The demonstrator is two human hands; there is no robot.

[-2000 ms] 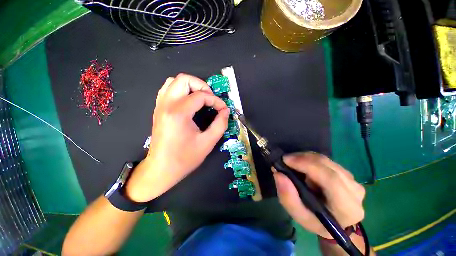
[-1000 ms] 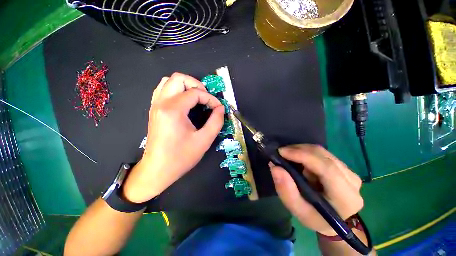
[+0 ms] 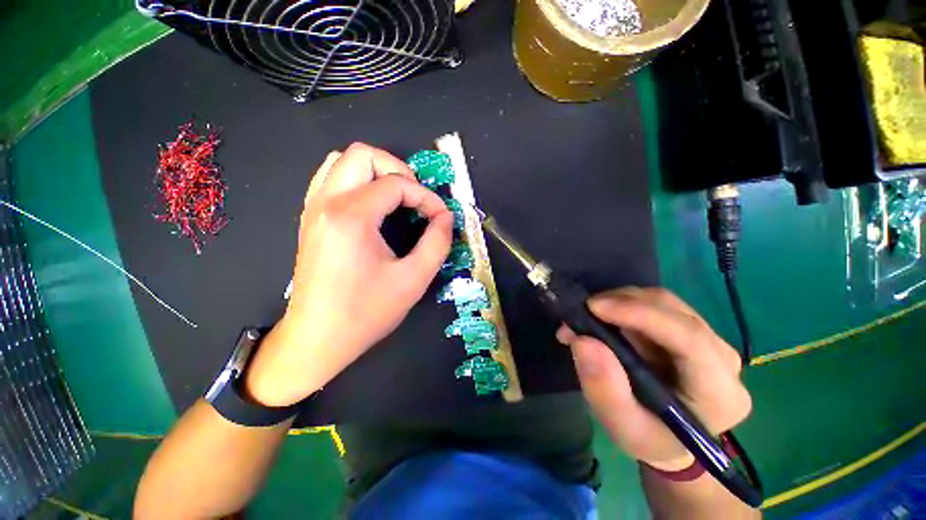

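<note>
Small green circuit boards [image 3: 474, 333] sit in a row along the left edge of a narrow pale strip [image 3: 498, 335], which lies on the black mat. My left hand [image 3: 371, 239] has thumb and index finger pinched together at a board in the upper part of the row and partly covers it. Any small thing between these fingertips is too small to make out. My right hand [image 3: 665, 371] holds the black handle of the soldering iron [image 3: 584, 310]. The iron's tip is just right of the strip, apart from the boards.
A pile of red lead wires [image 3: 190, 183] lies at left, with thin solder wire [image 3: 96, 259] below it. At the back are the fume fan [image 3: 335, 41] and a brown tub [image 3: 569, 61]. At right are the black station [image 3: 716, 112], yellow sponge [image 3: 894, 96] and clear tray [image 3: 883, 244].
The iron's tip has moved away from the board to the right of the strip, and my right hand has shifted slightly right. My left hand stays pinched at the same board.
</note>
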